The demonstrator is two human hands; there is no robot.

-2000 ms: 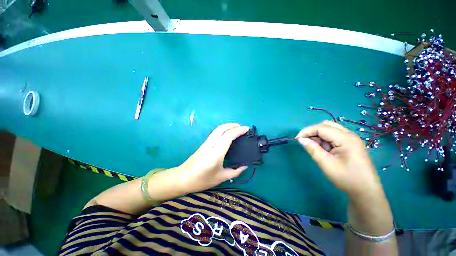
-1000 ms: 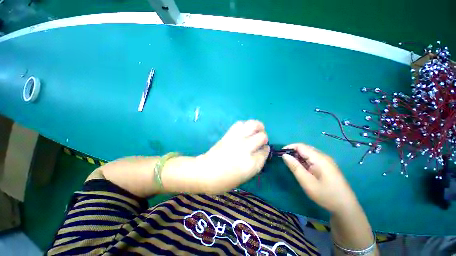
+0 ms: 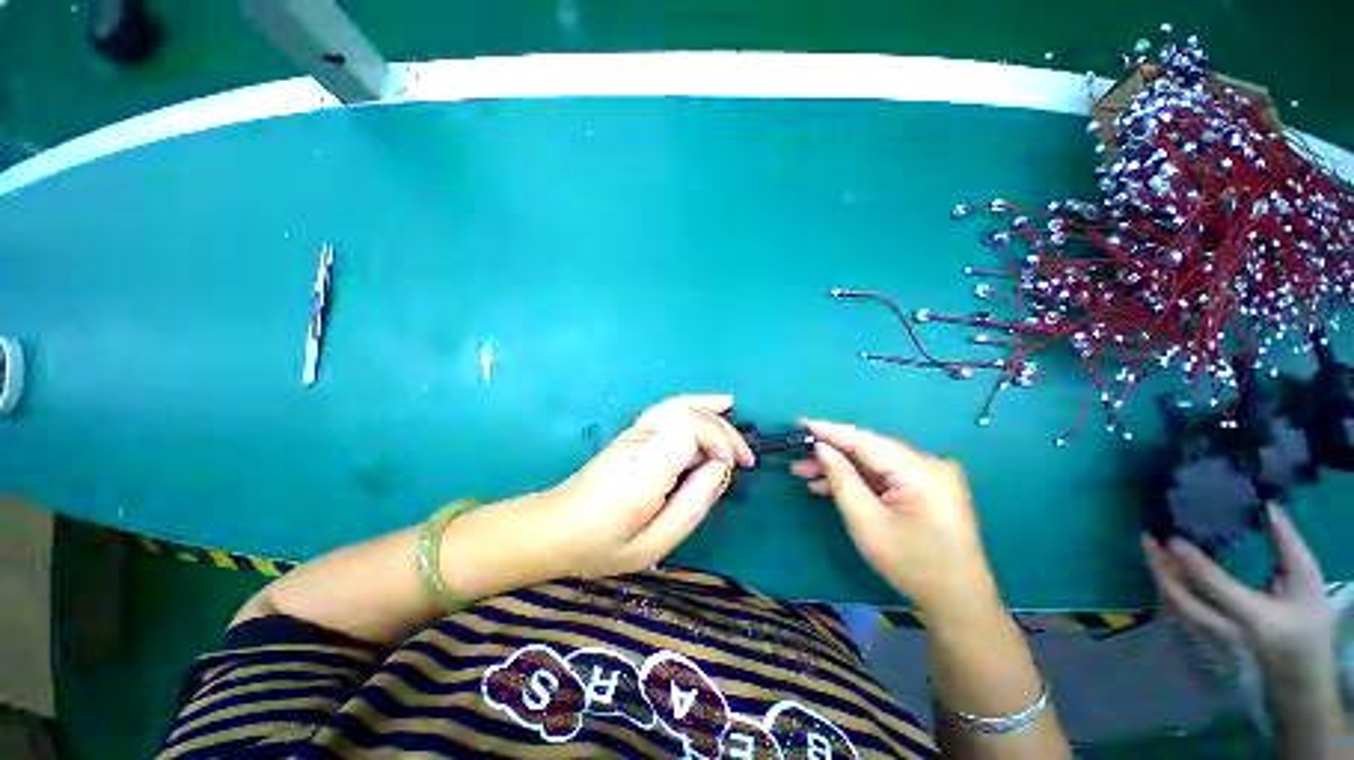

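Observation:
My left hand [image 3: 653, 483] is closed around the black housing, which it mostly hides. The dark prongs [image 3: 778, 443] stick out to the right between my two hands. My right hand [image 3: 876, 505] pinches the prongs' outer end with thumb and forefinger, where a tiny whitish tip shows. Whether a wire is in those fingers is too small to tell. A faint dark red lead hangs below my left hand. The wire pile [image 3: 1188, 223], red with many white-silver ends, lies at the right, with a few loose wires at its left edge.
Another person's hand [image 3: 1255, 601] at the lower right touches black housings [image 3: 1218, 498] beside the wire pile. Slim silver tweezers [image 3: 318, 315] lie at the left, a small white scrap [image 3: 487, 359] nearer the middle. A white tape roll [image 3: 11, 374] is cut by the left edge. A white rail [image 3: 713, 74] runs behind.
My left hand has turned over the housing and now covers it. My right hand has moved in to the prongs' end. Another person's hand and more black housings have appeared at right; the view has shifted.

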